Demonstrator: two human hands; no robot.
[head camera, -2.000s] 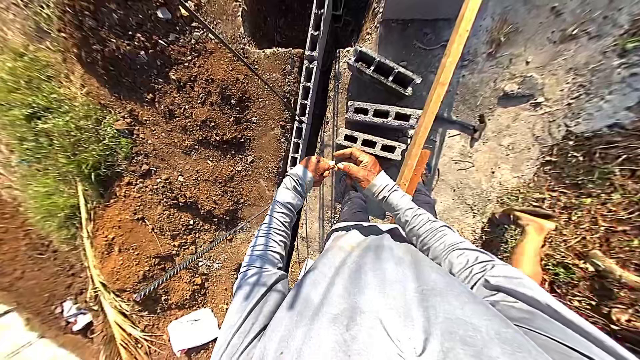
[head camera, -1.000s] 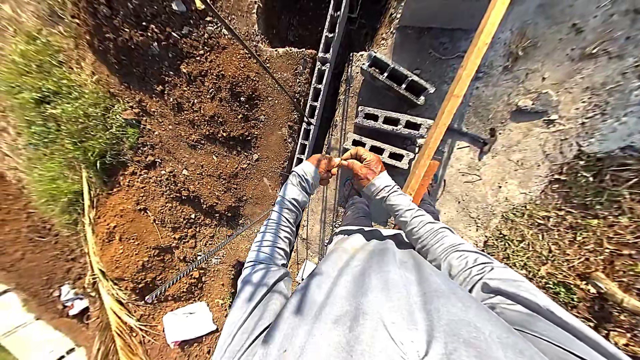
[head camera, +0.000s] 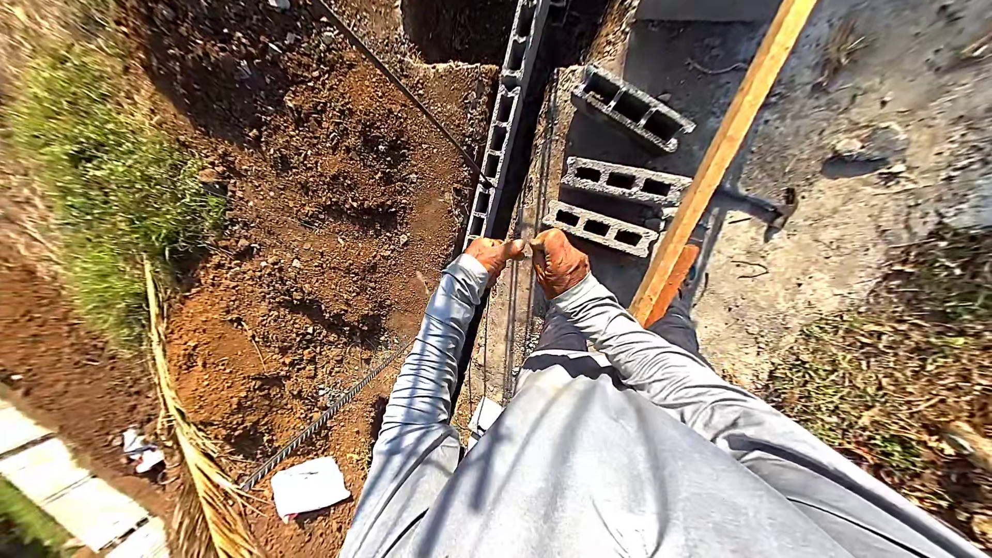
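My left hand (head camera: 494, 256) and my right hand (head camera: 558, 262) are close together in front of my chest, fingers curled and thumbs toward each other. Something small and pale, perhaps thin string, seems to sit between the fingertips; it is too small to name. Just beyond my left hand runs a row of hollow concrete blocks (head camera: 500, 132) set in a trench. To the right of my right hand lie several loose hollow concrete blocks (head camera: 601, 228). A long wooden board (head camera: 725, 159) slants past them on the right.
Loose brown soil (head camera: 333, 201) banks the left side. A ribbed steel bar (head camera: 325, 418) crosses it near a white bag or sheet (head camera: 310, 487) and a dry palm frond (head camera: 190, 449). A hammer (head camera: 763, 208) lies right of the board. A dark pit (head camera: 457, 31) opens ahead.
The bare foot at the right edge two seconds ago is out of view. My hands stay together, with a narrow gap now between the fingertips.
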